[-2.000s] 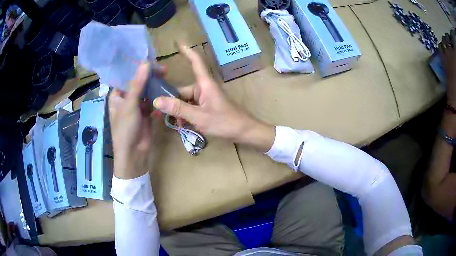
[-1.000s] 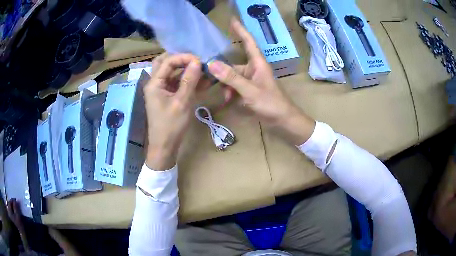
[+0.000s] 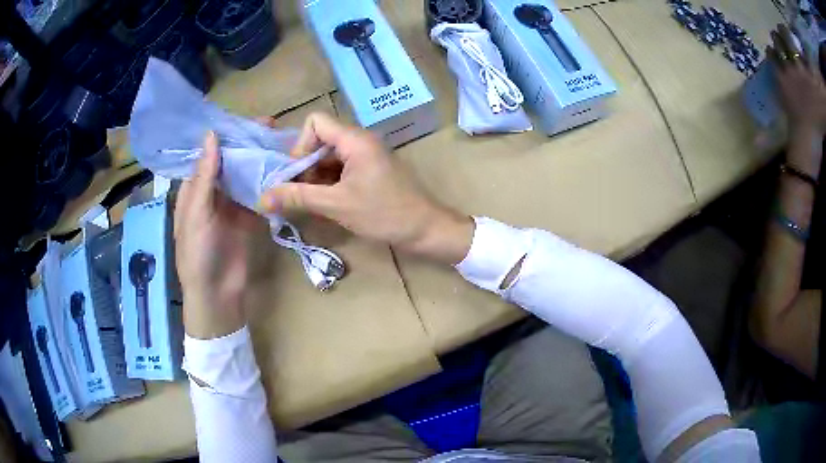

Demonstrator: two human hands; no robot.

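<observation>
A whitish translucent sleeve (image 3: 181, 122) is held between my two hands above the table. My left hand (image 3: 210, 235) grips it from below, fingers pointing up. My right hand (image 3: 349, 185) pinches its near right edge between thumb and fingers. Whether anything is inside the sleeve cannot be told. A coiled white cable (image 3: 312, 258) lies on the brown paper just below the sleeve.
Three pale blue fan boxes (image 3: 149, 294) stand at the left. Two more boxes (image 3: 376, 68) lie at the back, with a sleeved fan and cable (image 3: 485, 81) between them. Dark stacked parts (image 3: 231, 32) are at the back left. Small pieces (image 3: 715, 32) and another person's arm (image 3: 797, 181) are right.
The sleeve hung up over my fingertips; now it is bunched lower, to the left, with my right hand pinching its edge. The camera view has shifted, so the boxes appear further left.
</observation>
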